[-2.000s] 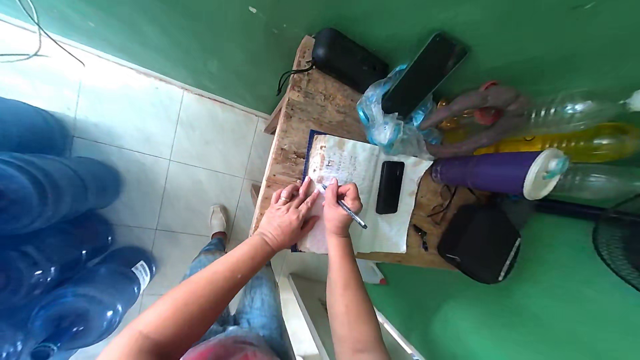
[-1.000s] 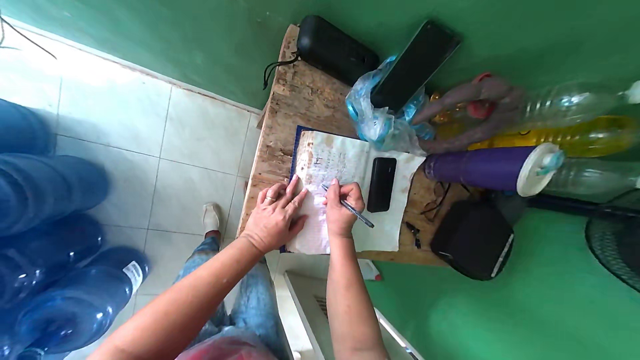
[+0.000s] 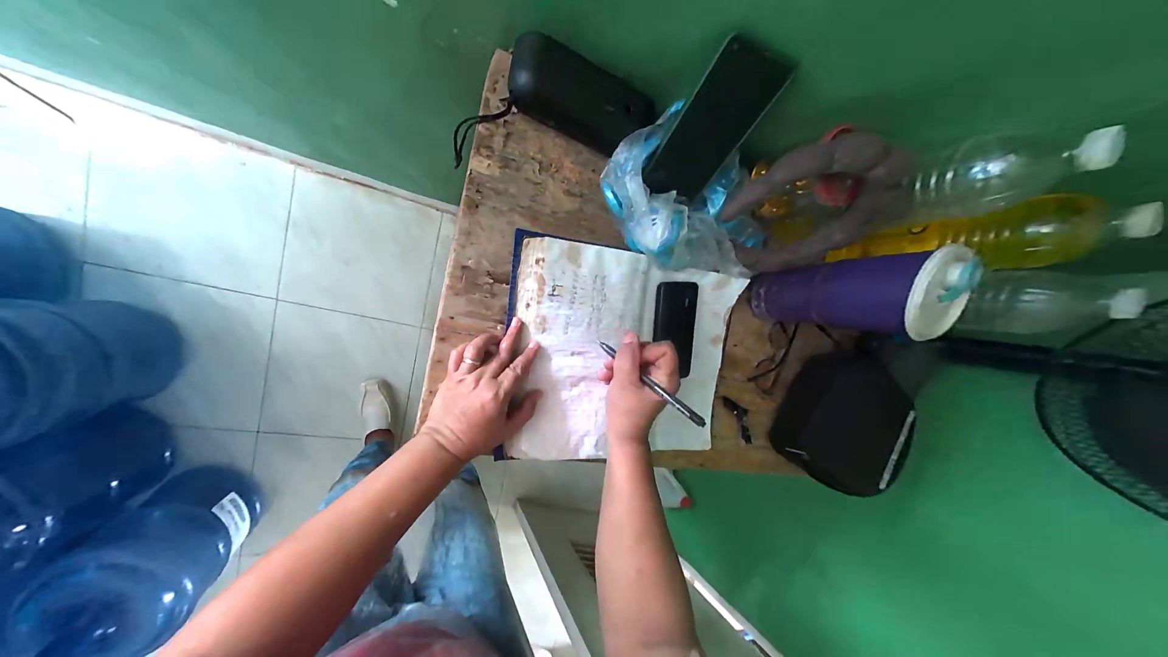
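An open notebook (image 3: 584, 392) with handwriting and stained pages lies on a worn wooden table (image 3: 511, 201). My left hand (image 3: 484, 392), a ring on one finger, rests flat across the notebook's left edge, fingers a little spread, holding nothing. Between the thumb and fingers of my right hand (image 3: 639, 379) is a pen (image 3: 675, 403), its tip at or just above the page. A black mobile phone (image 3: 675, 315) lies on the right-hand page, its lower part beside my right fingers.
Behind the notebook are a black speaker (image 3: 575, 91), a plastic bag (image 3: 662, 214) and a dark smartphone (image 3: 721, 114). Rightward are a purple tumbler (image 3: 839, 294), plastic bottles (image 3: 1040, 233), a black case (image 3: 844, 422) and a fan (image 3: 1113, 401). Large blue water jugs (image 3: 119, 566) occupy the floor at left.
My right hand with the pen has moved slightly rightward along the page, away from my left hand. My left hand has stayed on the notebook's edge.
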